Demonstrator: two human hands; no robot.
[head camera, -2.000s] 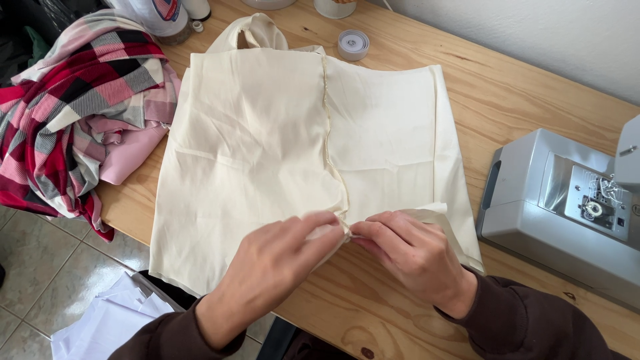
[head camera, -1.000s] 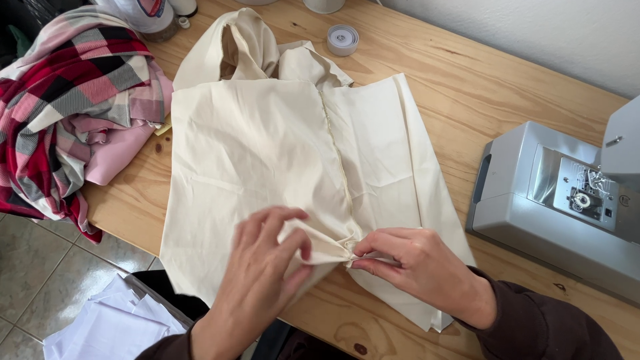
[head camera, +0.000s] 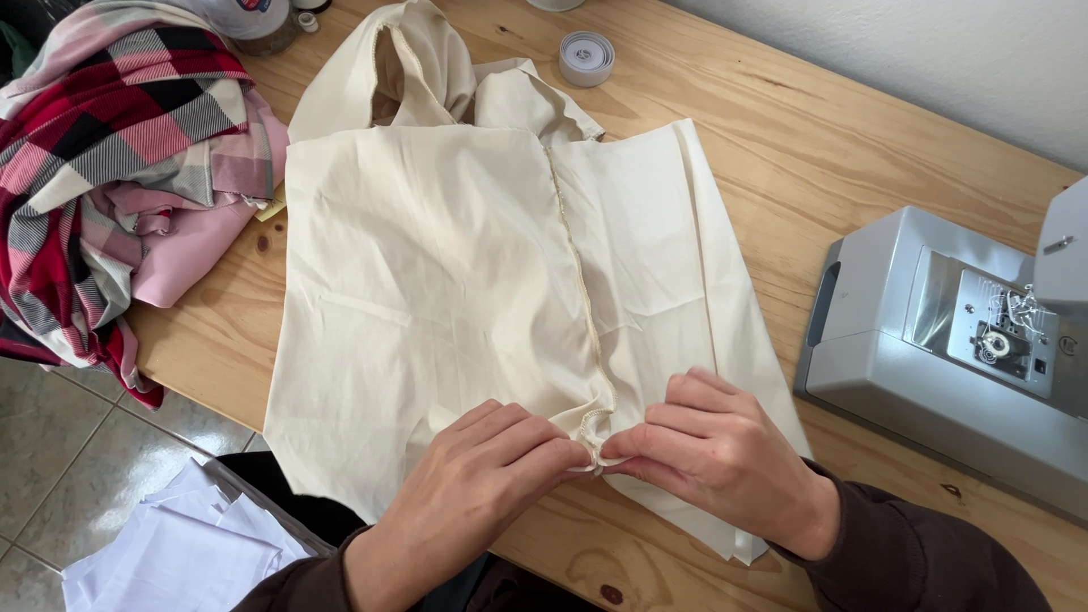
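Observation:
Cream fabric (head camera: 442, 280) lies spread over the wooden table, with an overlocked seam (head camera: 578, 272) running down it toward me. At the near end of that seam, my left hand (head camera: 489, 476) pinches the gathered cloth between thumb and fingers. My right hand (head camera: 722, 455) pinches the same bunched part just to the right, and the fingertips of both hands almost meet. The fingertips partly hide the gathered seam end. More of the cream fabric is bunched in loops at the far edge.
A grey sewing machine (head camera: 901, 340) with loose thread on its plate stands at the right. A rolled measuring tape (head camera: 586, 58) sits beyond the fabric. Checked and pink cloth (head camera: 127, 144) is heaped at the left, above white fabric pieces (head camera: 187, 544) beside the wooden table (head camera: 212, 357).
My left hand, loosely spread beside the seam a second ago, has closed on the bunched cloth next to my right hand.

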